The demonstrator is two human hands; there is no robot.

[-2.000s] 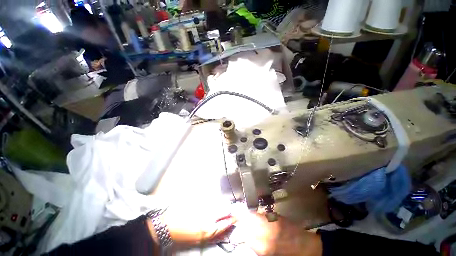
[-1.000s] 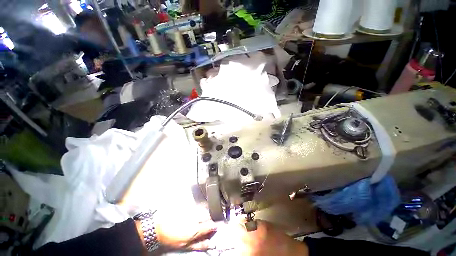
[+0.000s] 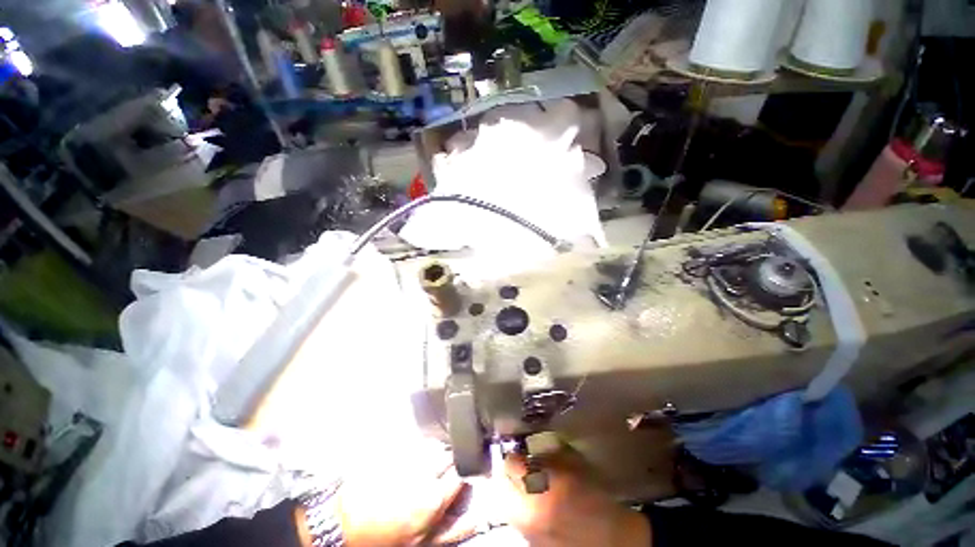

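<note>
White fabric is heaped to the left and runs under the end of the beige sewing machine arm. My left hand, with a metal watch at the wrist, lies on the cloth left of the needle area, cut by the bottom edge. My right hand is under the arm's end, right of the presser foot area. The fingertips of both hands are close together at the cloth, washed out by glare, so their grip cannot be told. The needle is lost in glare. The lamp hangs above the cloth.
Two white thread cones stand at the upper right. A blue cloth bundle hangs from the arm above a round container. White pieces lie behind the arm. A pink container stands far right. Another machine is partly seen at the left edge.
Since two seconds ago the view has shifted, so the machine head and lamp appear further left. Both hands stay beside the needle area and sit slightly lower in the picture.
</note>
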